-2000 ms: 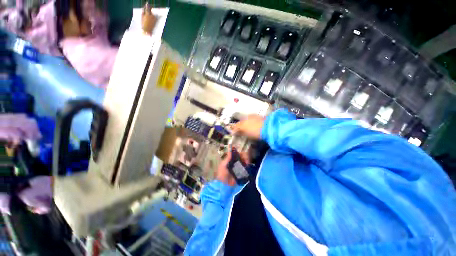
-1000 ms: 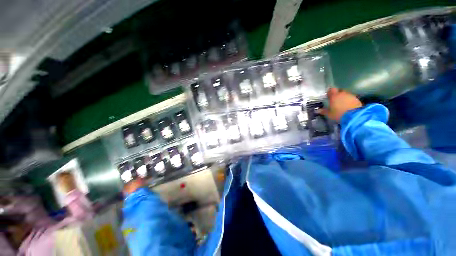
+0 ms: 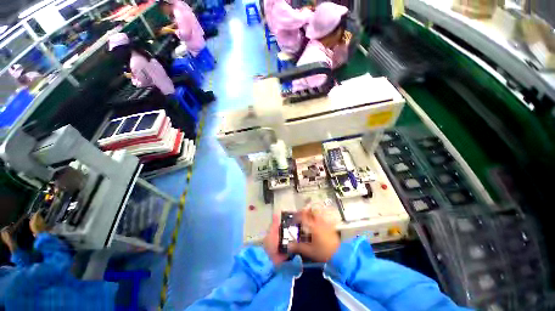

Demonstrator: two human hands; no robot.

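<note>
A dark phone housing [image 3: 290, 232] with a bright, shiny face is held in front of my body at the machine's front edge. My left hand [image 3: 275, 240] grips its left side. My right hand [image 3: 321, 234] is on its right side, with the fingers over it; their exact grip is blurred. The cream benchtop machine [image 3: 328, 118] stands ahead. A keypad phone [image 3: 342, 170] lies in the right work fixture. The machine head [image 3: 280, 155] is over the left fixture [image 3: 279, 181], partly hiding it.
Blister trays with dark phones [image 3: 409, 176] lie right of the machine, and more trays [image 3: 487, 258] lie nearer. A second machine [image 3: 100, 194] stands at left with a blue-sleeved person. People in pink coats sit ahead. A red round button [image 3: 251, 208] is at the bed's left.
The view has turned from the trays back to the machine. My hands, apart at the trays a second ago, are now together around a phone housing. The machine head is over the left fixture.
</note>
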